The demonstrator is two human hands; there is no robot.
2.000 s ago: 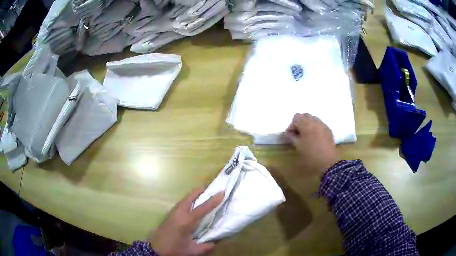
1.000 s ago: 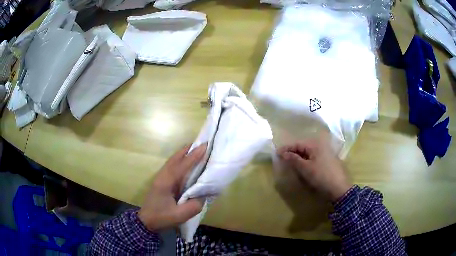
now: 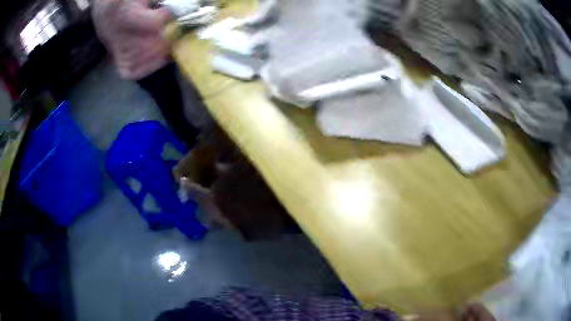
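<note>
The view is tilted, blurred and turned to the left side of the table [image 3: 401, 219]. A purple plaid sleeve runs along the bottom edge. Part of a hand, seemingly my left hand [image 3: 477, 312], shows at the bottom right, cut off by the edge; its grip is hidden. My right hand is not in view. A whitish, blurred thing [image 3: 545, 269], pouch or film, lies at the right edge. A folded white pouch [image 3: 469, 135] lies on the table beside loose grey-white pouches [image 3: 369, 116], one with a zipper.
Piled pouches [image 3: 501, 56] fill the upper right. A person in a pink top [image 3: 134, 41] stands at the table's far end. On the grey floor at left are a blue stool [image 3: 147, 163], a blue crate [image 3: 62, 169] and an open cardboard box [image 3: 241, 182].
The view has swung left and tilted, so the pouches sit further right. The bag stack's printed marks, the tape dispenser and my right hand have left view. The pouch in my left hand no longer shows clearly.
</note>
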